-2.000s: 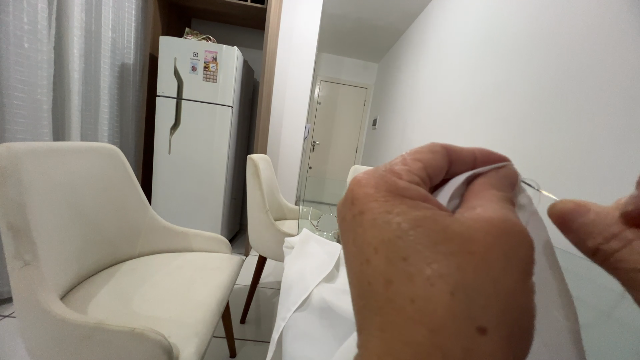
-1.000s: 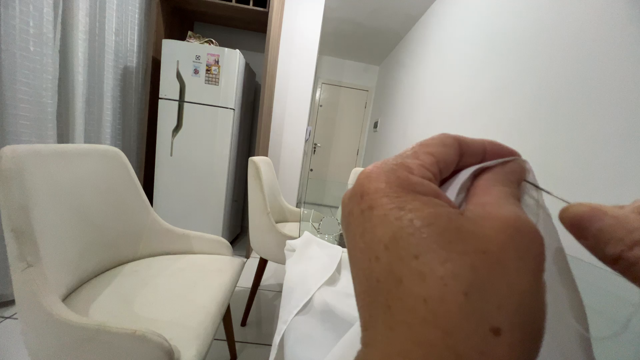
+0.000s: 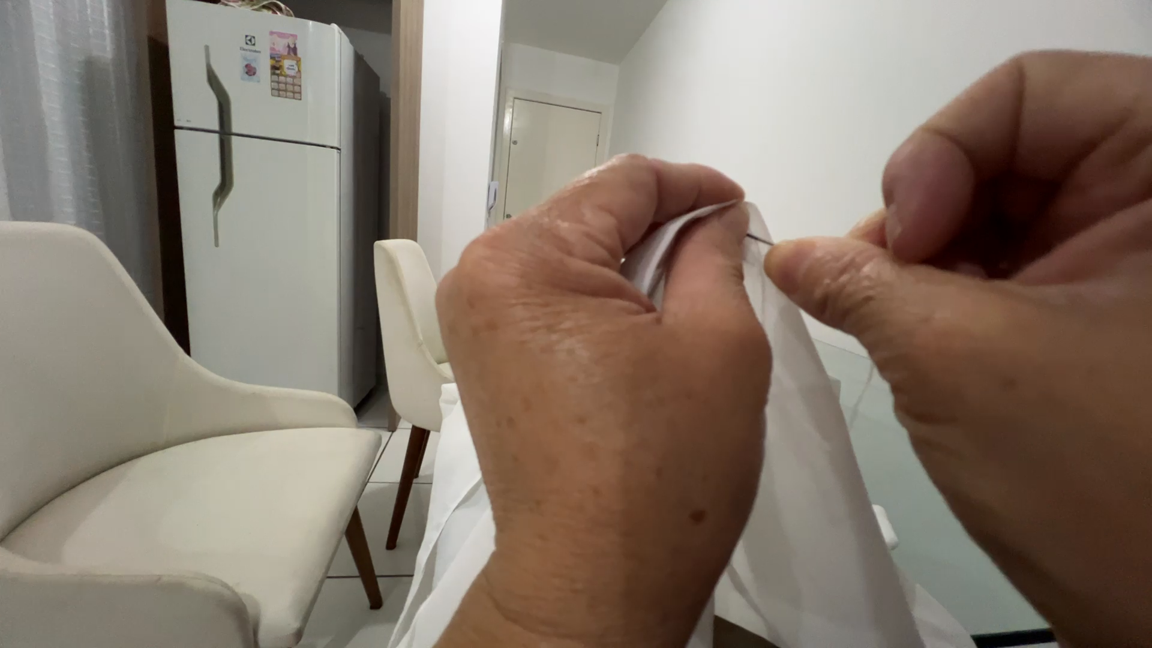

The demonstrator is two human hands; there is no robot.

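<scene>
White fabric (image 3: 801, 432) hangs from my left hand (image 3: 621, 360), which pinches a folded edge of it between thumb and fingers near the middle of the view. My right hand (image 3: 999, 261), at the right, grips a thin sewing needle (image 3: 759, 239) between thumb and forefinger. The needle's exposed part runs from my right fingertips to the cloth beside my left thumb; its tip is hidden. A fine pale thread (image 3: 866, 396) hangs below my right hand.
A cream upholstered chair (image 3: 207, 486) stands at the left, with another chair (image 3: 409, 333) behind. Farther back are a white refrigerator (image 3: 261, 261) and a door (image 3: 551, 153). A glass tabletop (image 3: 936, 486) lies under the hands at the right.
More of my right hand has come into view, and its fingers have closed on the needle near the cloth. A longer part of the needle showed one second ago. My left hand keeps its pinch.
</scene>
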